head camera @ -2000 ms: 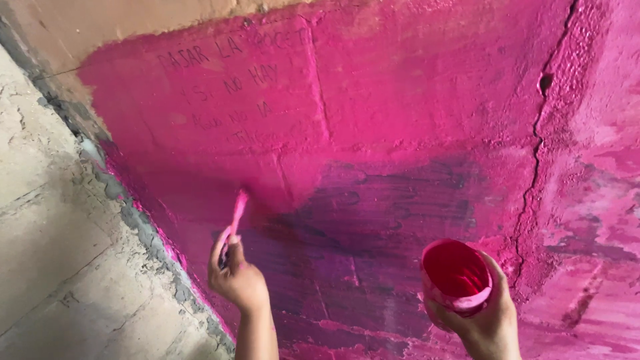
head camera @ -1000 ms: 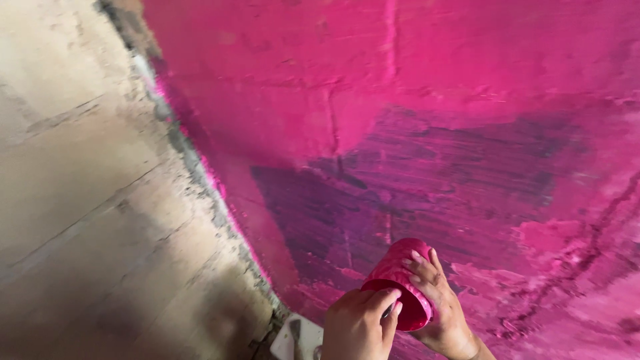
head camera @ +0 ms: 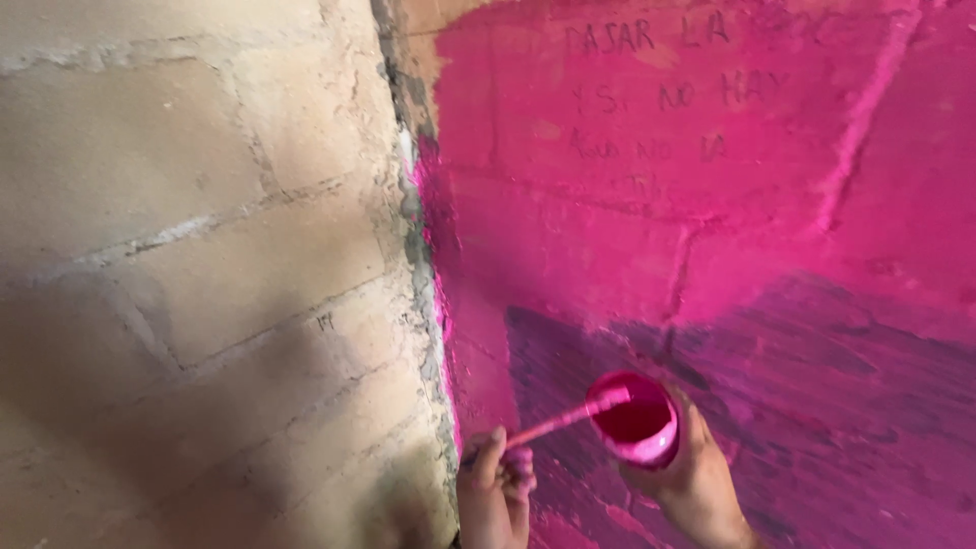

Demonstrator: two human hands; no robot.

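Observation:
My left hand grips the handle of a thin paintbrush, which is smeared with pink paint. The brush's head lies over the mouth of a small round container of pink paint. Around the container's far side and base curls my right hand, holding it tilted so that its inside shows. Behind both hands is a block wall covered in bright pink paint, with a darker purple patch low down. Faint handwriting shows through the pink near the top.
On the left an unpainted, cream-coloured block wall meets the pink wall at a rough mortar corner. Pink paint marks the edge of that corner. Shadows fall across the lower part of the bare wall.
One second ago my left hand was at the container's rim, and the brush was mostly hidden; now the brush shows over the opening. Two seconds ago its tip was at the wall. The view has shifted.

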